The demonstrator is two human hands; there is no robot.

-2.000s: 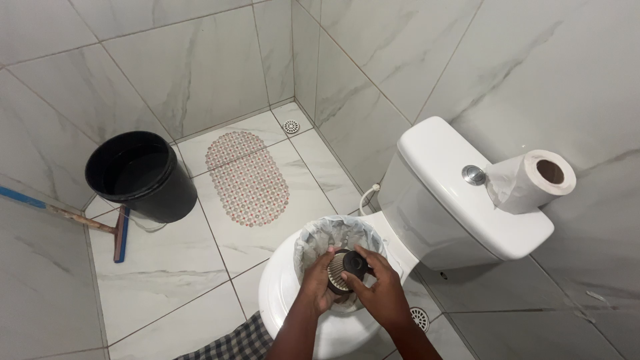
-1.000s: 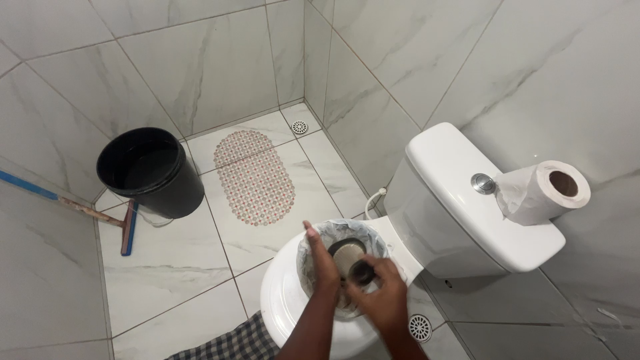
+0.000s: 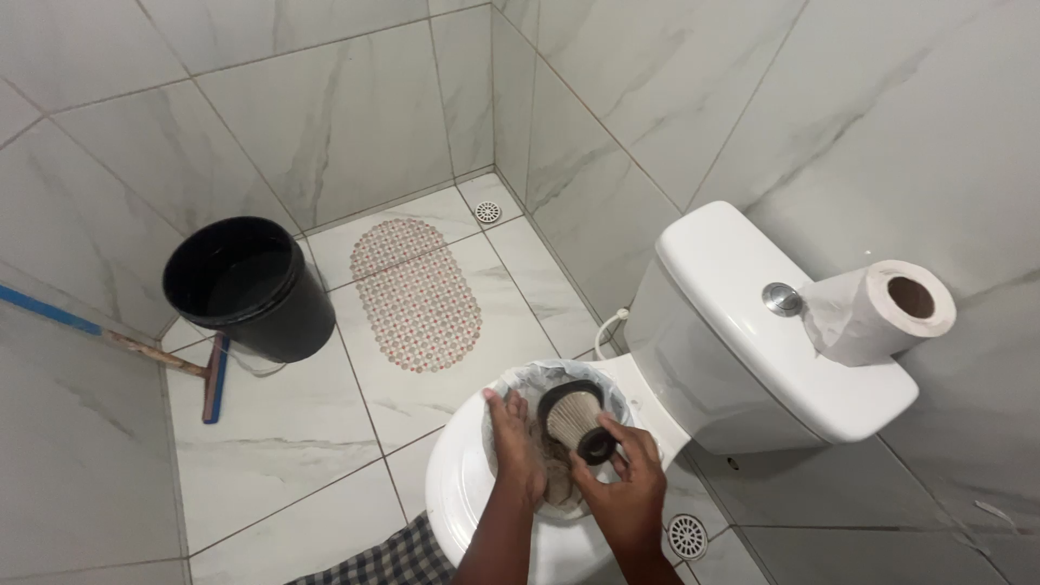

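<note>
My right hand (image 3: 626,479) grips the dark end of a pleated vacuum cleaner filter (image 3: 574,413), fingers and thumb around its narrow rim. The filter is tilted, its wider dark rim facing up and away. Beside it on the left, my left hand (image 3: 516,443) is spread with its fingers apart, holding nothing. Both hands are over a bin lined with a thin plastic bag (image 3: 528,375), which rests on the closed lid of a white toilet (image 3: 452,479). Grey-brown dust or debris (image 3: 559,481) shows inside the bag below the filter.
A toilet paper roll (image 3: 910,299) lies on the cistern (image 3: 731,268). To the left stand a black bucket (image 3: 313,317) and a floor squeegee (image 3: 216,378). A pebble-patterned bath mat (image 3: 416,296) lies on the tiles. Checked cloth (image 3: 398,561) shows at the bottom edge.
My left hand has come off the filter, which both hands held two seconds ago. The filter now shows its pleated side, with its narrow end turned toward my right hand.
</note>
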